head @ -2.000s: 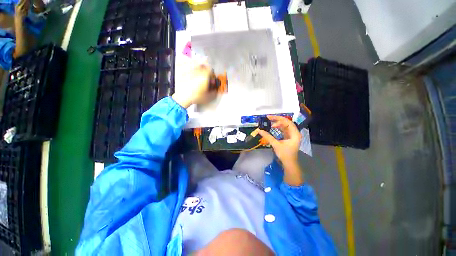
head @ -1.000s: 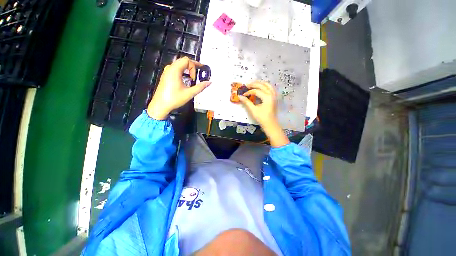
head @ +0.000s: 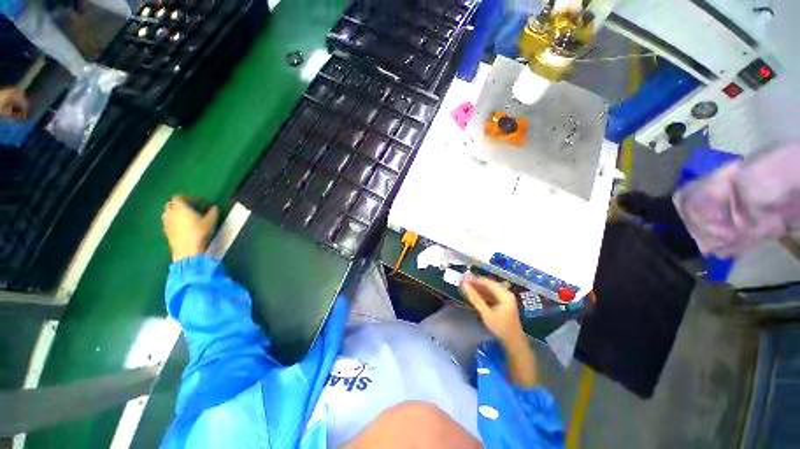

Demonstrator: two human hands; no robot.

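My left hand (head: pixel 188 230) is over the green conveyor belt (head: pixel 254 98), fingers bent. A small dark patch shows between its thumb and fingers; I cannot tell if it is a held part. My right hand (head: pixel 493 307) is at the front edge of the white press table (head: pixel 491 206), its fingertips close together beside small white pieces (head: pixel 433 257). I cannot tell if it holds anything. The orange fixture (head: pixel 517 136) sits on the grey base plate (head: pixel 557 145) with a black part (head: pixel 506 124) in its centre. The press head (head: pixel 551 46) stands behind it.
Black blister trays (head: pixel 338 145) lie between belt and press table. A black ring-like part (head: pixel 294 59) lies on the belt. A pink pad (head: pixel 462 114) is beside the plate. A pink sleeve (head: pixel 746 197) is at the right. Another person's hand (head: pixel 13 103) shows far left.
My left hand has moved from beside the fixture, where it held a black ring, out to the belt. My right hand has left the fixture for the table's front edge. The view has turned left.
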